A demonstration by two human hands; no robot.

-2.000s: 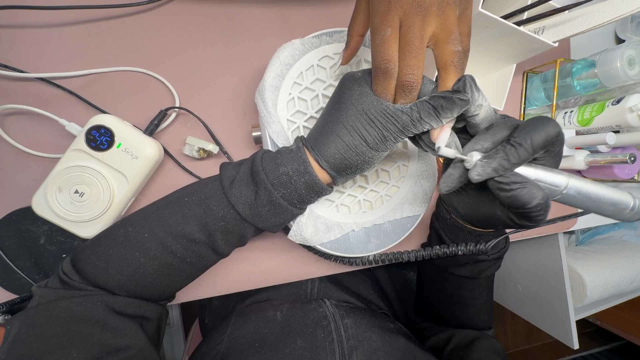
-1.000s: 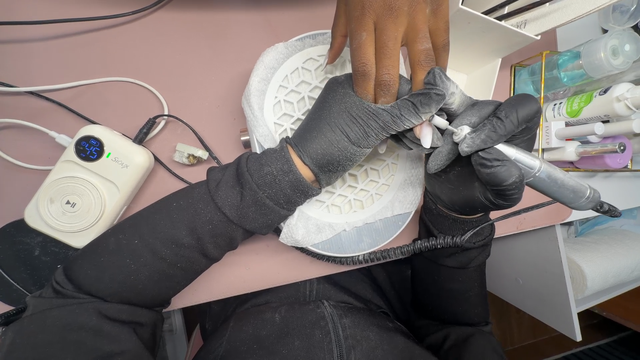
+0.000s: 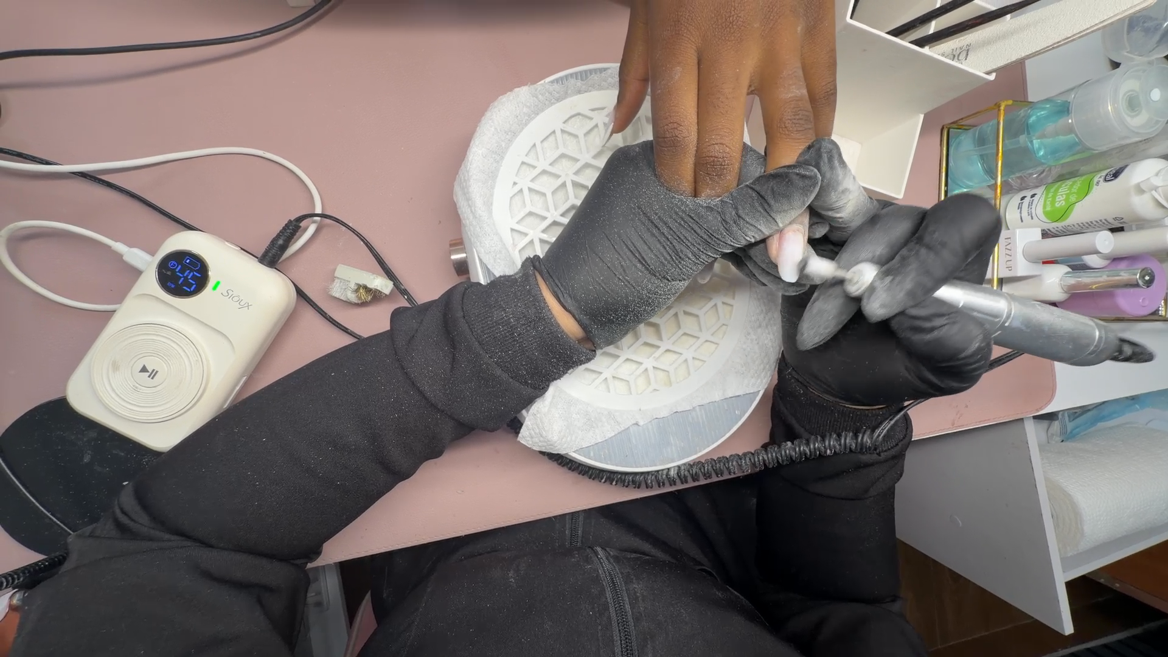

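In a dusty dark glove, my left hand (image 3: 657, 237) grips a finger of another person's hand (image 3: 730, 82), which reaches in from the top. That finger's long pale nail (image 3: 790, 254) points down between my hands. My right hand (image 3: 899, 292), also gloved, holds a silver electric nail drill (image 3: 1022, 319) with its bit end close to the nail; whether they touch cannot be told. Beneath the hands lies a round white dust collector (image 3: 671, 342) with a hexagon-patterned grille, edged by white paper towel (image 3: 493, 173).
A cream drill control unit (image 3: 182, 338) with a lit display sits at the left, among cables. Beside it is a small pale block with bristles (image 3: 360, 285). A coiled black cord (image 3: 730, 465) crosses the table's front edge. Bottles (image 3: 1058, 128) and a white open holder (image 3: 899, 91) stand at the right.
Both my hands stay at the other person's finger. The drill's rear end has swung a little since the earliest frame. The view has shifted slightly.
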